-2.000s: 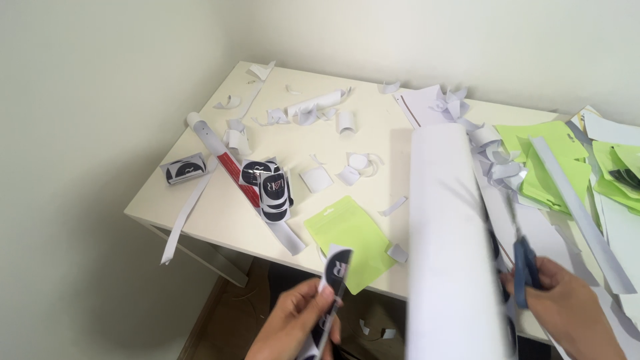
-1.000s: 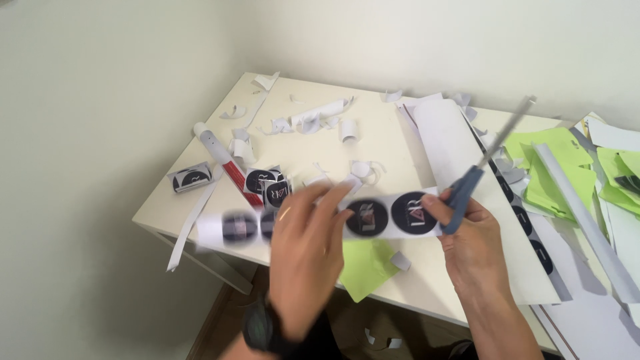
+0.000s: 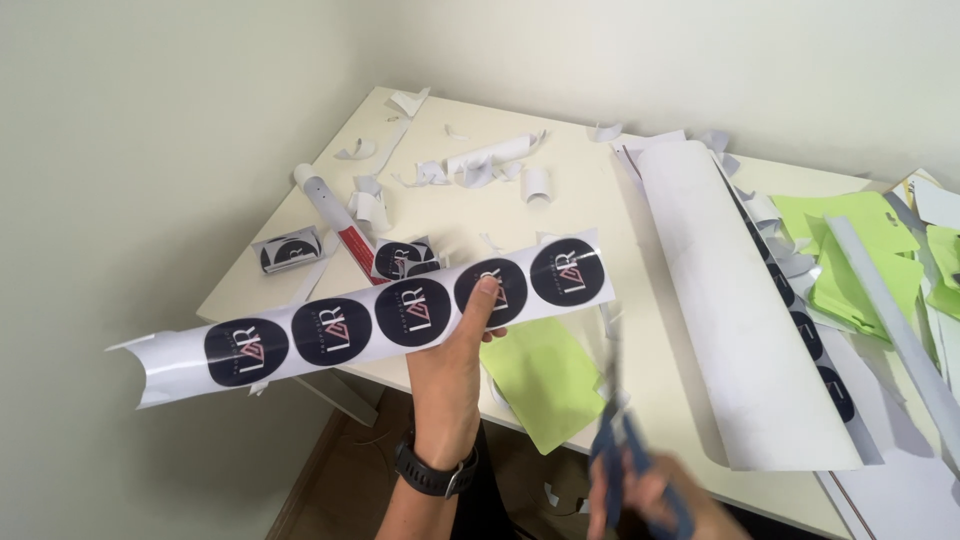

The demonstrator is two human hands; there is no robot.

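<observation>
My left hand (image 3: 465, 330), with a black watch at the wrist, grips a long strip of round dark stickers (image 3: 330, 330) on white backing, thumb on its face. The strip slants across the view, its left end curling. At the lower right, my blurred right hand (image 3: 637, 487) has its fingers in the blue handles of scissors (image 3: 615, 427), blades pointing up near the strip's right end. A large roll of white sticker sheet (image 3: 742, 315) lies on the white table (image 3: 585, 202), dark round stickers showing along its right edge. Behind the strip lie cut sticker pieces (image 3: 401, 259).
Curled paper scraps (image 3: 480, 169) litter the table's back. A red and white strip (image 3: 341, 225) and a small sticker bundle (image 3: 289, 251) lie at left. One green pouch (image 3: 544, 379) overlaps the front edge; more green pouches (image 3: 862, 262) and papers lie at right. Walls stand behind and at left.
My left hand now holds the long sticker strip by its middle. My right hand, which touched the strip's right end a second ago, has moved down and away with the scissors.
</observation>
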